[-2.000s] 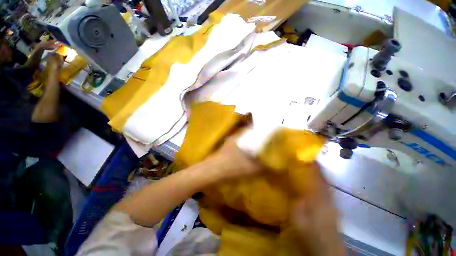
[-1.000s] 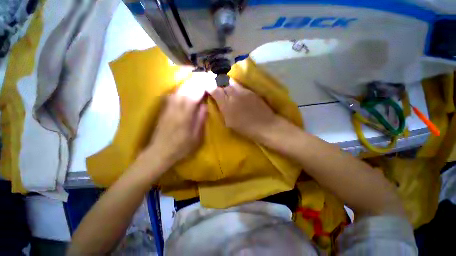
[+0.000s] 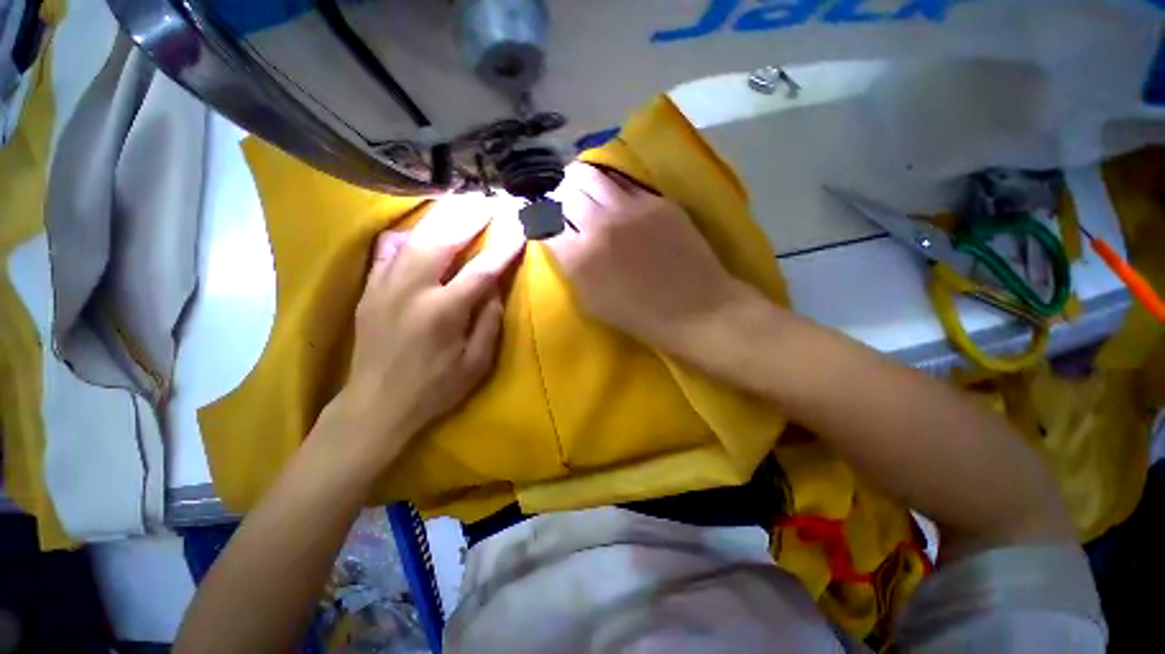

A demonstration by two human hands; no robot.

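A yellow garment panel lies spread on the white table under the sewing machine head, with a seam line running down its middle towards my body. My left hand presses on the panel just left of the presser foot area, fingers near the lit needle area. My right hand rests on the panel just right of it, its fingertips close to the needle area and partly hidden by a dark machine part. The needle itself cannot be made out.
Stacked off-white and yellow panels lie at the left. Scissors with yellow and green handles and an orange stick lie at the right. A yellow bundle with a red tie is by my lap. More yellow cloth hangs at the right edge.
Two seconds ago my hands held the bunched yellow cloth before the machine; now it is spread under the machine head. Since one second ago, my left hand has flattened onto it.
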